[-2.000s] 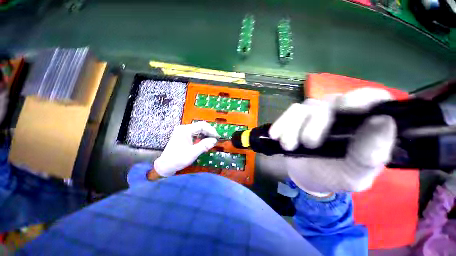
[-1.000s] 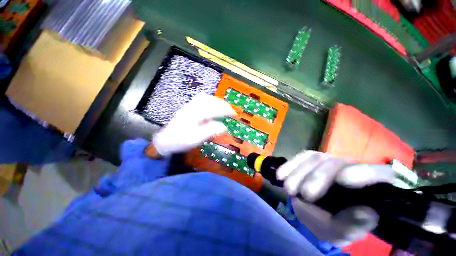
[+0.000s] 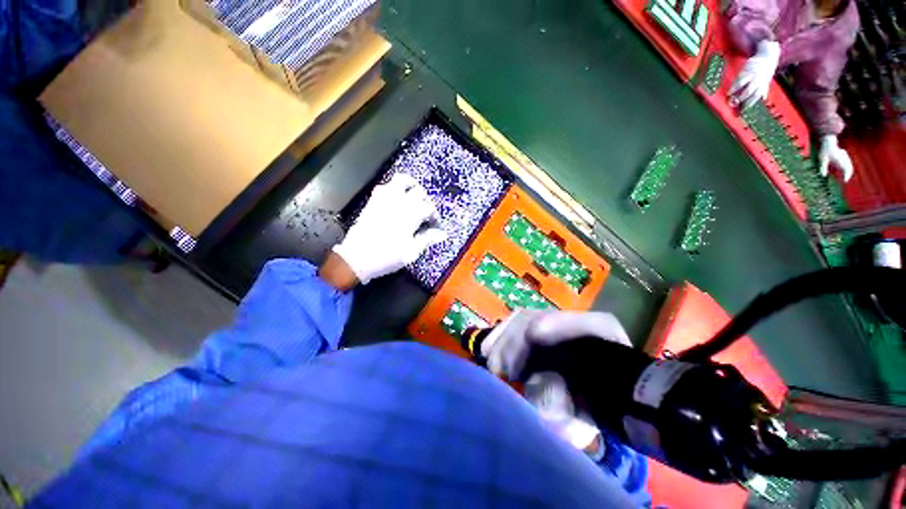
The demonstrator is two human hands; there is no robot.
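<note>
My right hand (image 3: 541,348), white-gloved, grips the black electric screwdriver (image 3: 636,383). Its yellow-ringed tip is over the lowest board in the orange fixture (image 3: 564,221). Green circuit boards (image 3: 546,253) lie in the fixture's three slots; the lowest is partly hidden by the screwdriver and my right hand. My left hand (image 3: 389,229), also white-gloved, is over the left part of the screw tray (image 3: 459,189), a black-rimmed tray of speckled screws. Its fingers are bent; whether it holds a screw cannot be told.
Ridged silvery bars (image 3: 298,28) lie on a cardboard box (image 3: 189,109) at upper left. Two loose boards (image 3: 656,177) lie on the green conveyor (image 3: 536,89). A red mat (image 3: 720,343) is right of the fixture. Another person's gloved hands (image 3: 757,75) are beyond the belt.
My left hand has moved from the fixture's edge to the screw tray. The screwdriver tip has moved left along the lowest board. The view has turned, bringing the other person into sight.
</note>
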